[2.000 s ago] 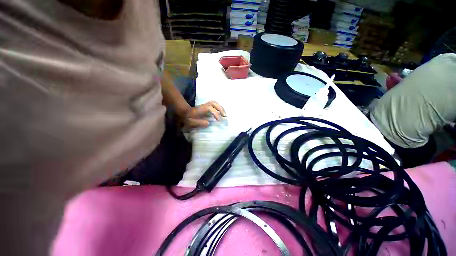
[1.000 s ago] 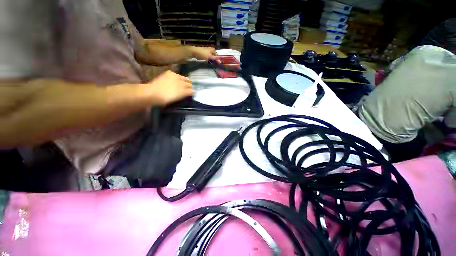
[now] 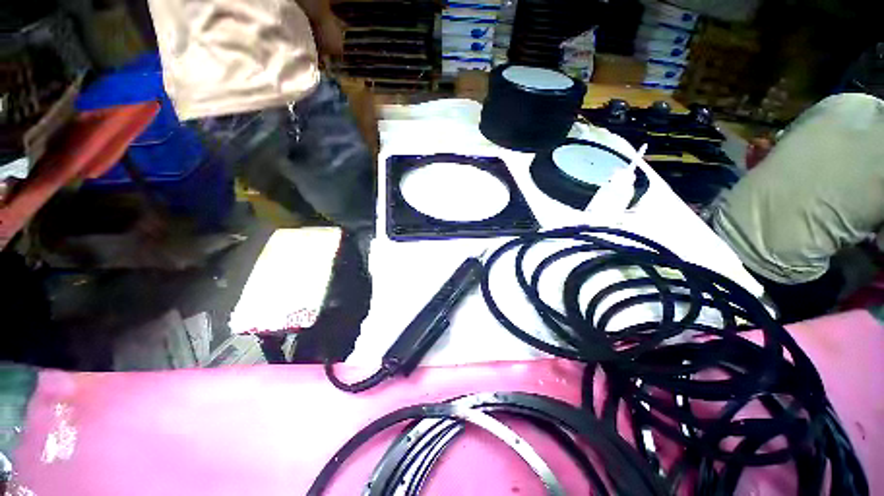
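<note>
Neither of my hands is in view. A square black frame (image 3: 460, 232) lies flat on the white-covered table (image 3: 402, 281), the white showing through its round opening. The electric screwdriver (image 3: 426, 318) lies diagonally in front of it, its cord bending onto the pink cover (image 3: 213, 417). Flat silver and black rings (image 3: 509, 439) lie at the front edge, cut off by the picture's bottom. A tangled heap of black hoops (image 3: 678, 373) fills the right side. A black disc stack (image 3: 531, 121) stands behind, with a lower pale-faced disc pile (image 3: 582, 165) and a white nozzle bottle (image 3: 613, 197) against it.
A person in a beige top (image 3: 237, 58) is at the back left, head out of view. A white-topped stool (image 3: 291, 276) stands left of the table. Another person's light sleeve (image 3: 809, 189) is at the right. Blue crates (image 3: 160, 155), cartons (image 3: 468, 37) and dark parts (image 3: 659, 126) are behind.
The person who leaned in from the left has moved away to the back left. The black frame, under that person's hands before, now lies released. The red tray is gone from view.
</note>
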